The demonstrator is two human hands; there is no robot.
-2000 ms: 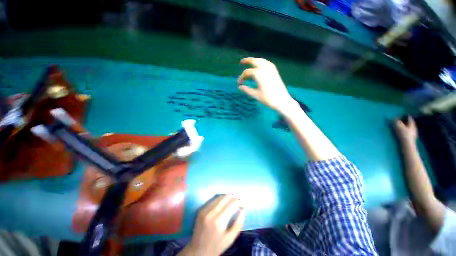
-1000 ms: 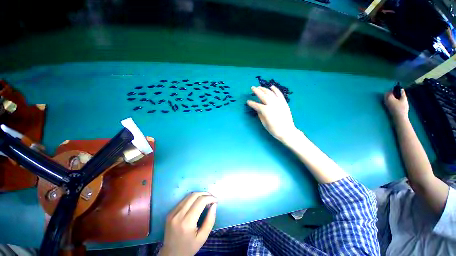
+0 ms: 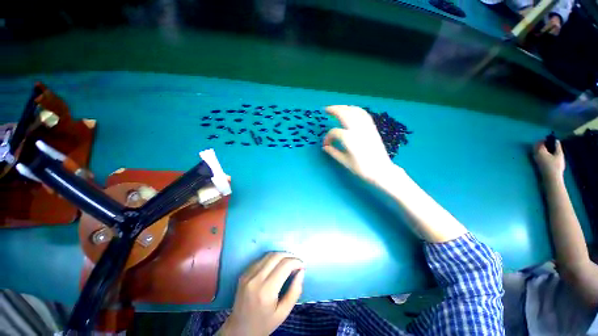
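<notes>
Small black parts [image 3: 262, 125] lie spaced apart in rough rows on the teal surface. A dense black pile [image 3: 393, 133] of the same parts lies to their right. My right hand [image 3: 357, 141] is over the surface between the rows and the pile, thumb and index finger curled towards each other at the right end of the rows. Whether a part is between the fingertips cannot be seen. My left hand [image 3: 267, 289] rests at the near edge, fingers bent, with a dark area between thumb and fingers; whether it holds something cannot be told.
A three-arm fixture [image 3: 131, 223] with black arm pieces and white end tabs stands at left on an orange-brown base plate [image 3: 190, 262]. Another fixture [image 3: 49, 170] is at far left. A neighbour's hand [image 3: 549, 159] holds something black at right. A dark green strip [image 3: 216, 56] runs along the far side.
The view has shifted, so the fixture and rows appear further right. My right hand has moved from the pile's near left side to the right end of the rows. My left hand looks the same.
</notes>
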